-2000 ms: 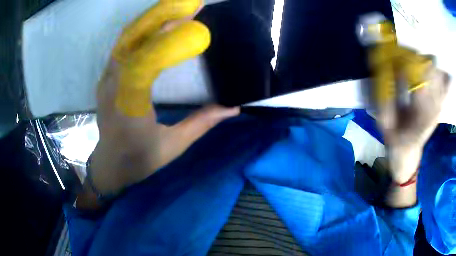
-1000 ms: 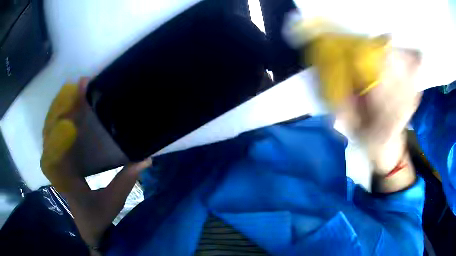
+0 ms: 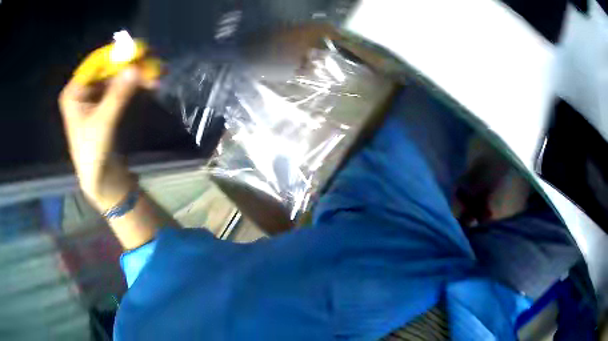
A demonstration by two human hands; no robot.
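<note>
My left hand (image 3: 101,110) is at the upper left, with yellow finger cots on its bent fingers. A bright white patch (image 3: 124,48) shows at the fingertips; blur hides whether it is glare or a small thing, and whether the fingers hold anything. Right of the hand lie shiny, crinkled clear bags (image 3: 283,130) in an open brown carton (image 3: 370,100). A dark slab that looks like a phone (image 3: 577,160) lies at the right edge, partly cut off. My right hand is not in view.
The white mat (image 3: 467,60) curves along the bench edge at the upper right. Blurred dark surfaces (image 3: 40,126) lie around my left hand. My blue smock (image 3: 267,286) fills the lower middle.
The view has swung to the left. My left hand has left the large dark phone and moved out past the carton. The phone it held is now at the right edge or out of view. My right hand has left the picture.
</note>
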